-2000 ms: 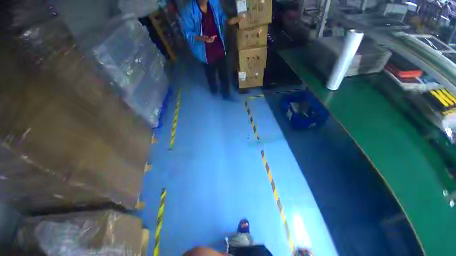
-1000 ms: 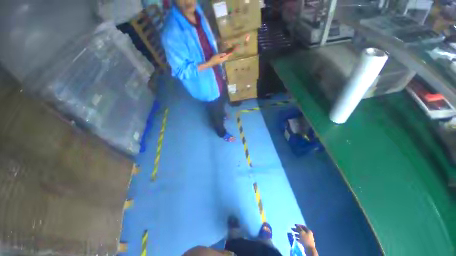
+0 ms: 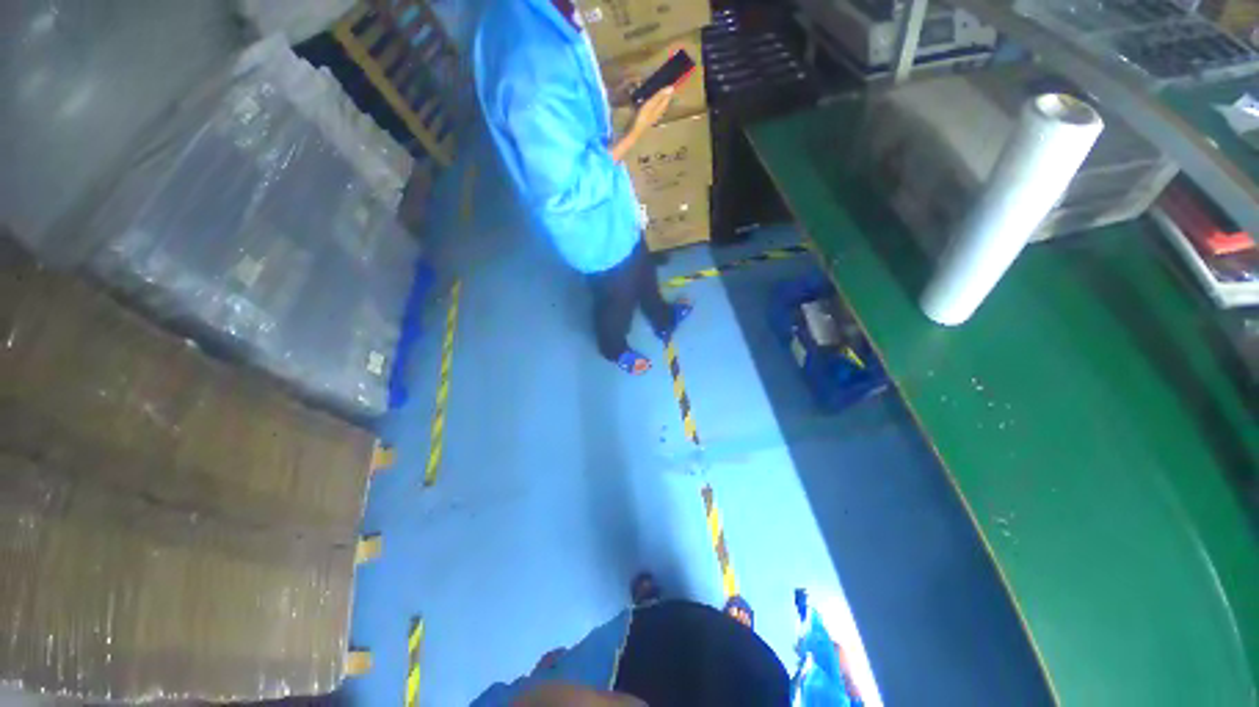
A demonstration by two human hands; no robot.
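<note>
Neither of my hands can be made out. My dark clothing and a blue sleeve [image 3: 573, 660] show at the bottom edge, and bright blue cloth [image 3: 826, 660] shows at the bottom right. A blurred skin-toned shape at the bottom centre is too close to tell. Nearest in front are the blue floor [image 3: 539, 483] and, on the right, a green workbench [image 3: 1105, 511]. A white roll [image 3: 1012, 207] stands tilted on the bench.
A person in a blue jacket [image 3: 552, 152] stands ahead, holding a dark and red phone-like object [image 3: 663, 76], beside stacked cartons [image 3: 674, 173]. Film-wrapped stacks [image 3: 262, 235] and wrapped brown cartons [image 3: 166, 525] line the left. A blue bin [image 3: 835, 366] stands by the bench.
My right hand, seen at the bottom right a second ago, is out of view. The person has come nearer since the first frame and now turns towards the cartons. The bench fills more of the view.
</note>
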